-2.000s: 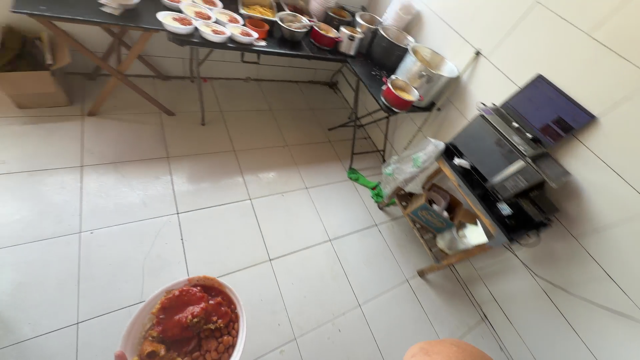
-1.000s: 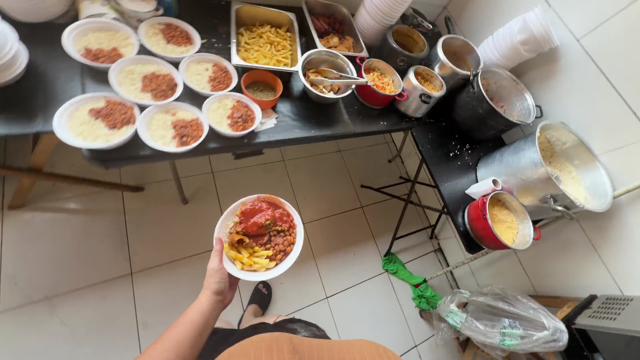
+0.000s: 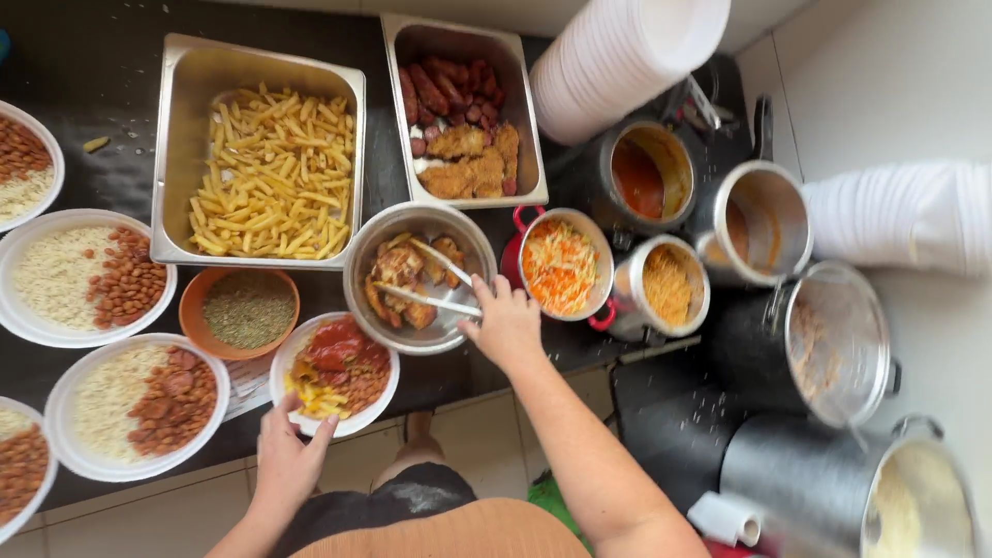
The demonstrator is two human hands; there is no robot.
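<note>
My right hand [image 3: 504, 322] is on the handle end of metal tongs [image 3: 430, 301], whose arms reach into a round metal bowl [image 3: 484, 256] of cooked chicken pieces [image 3: 399, 267]. At the table's front edge is a white foam bowl [image 3: 387, 399] with fries, beans and red sauce. Beside its lower left rim is my left hand [image 3: 291, 449], fingers apart, thumb and fingertips at the rim. Behind stand a steel pan of French fries [image 3: 275, 178] and a steel pan of sausages [image 3: 446, 89] and breaded pieces [image 3: 473, 167].
An orange bowl of dried herbs [image 3: 248, 310] and several bowls of rice and beans [image 3: 139, 407] stand left. To the right are a red pot of shredded vegetables [image 3: 566, 267], several metal pots [image 3: 837, 341], and stacks of white foam containers [image 3: 612, 70].
The view has come closer to the table. The filled bowl, held over the floor in my left hand a second ago, is now at the table edge. My right hand has appeared at the tongs.
</note>
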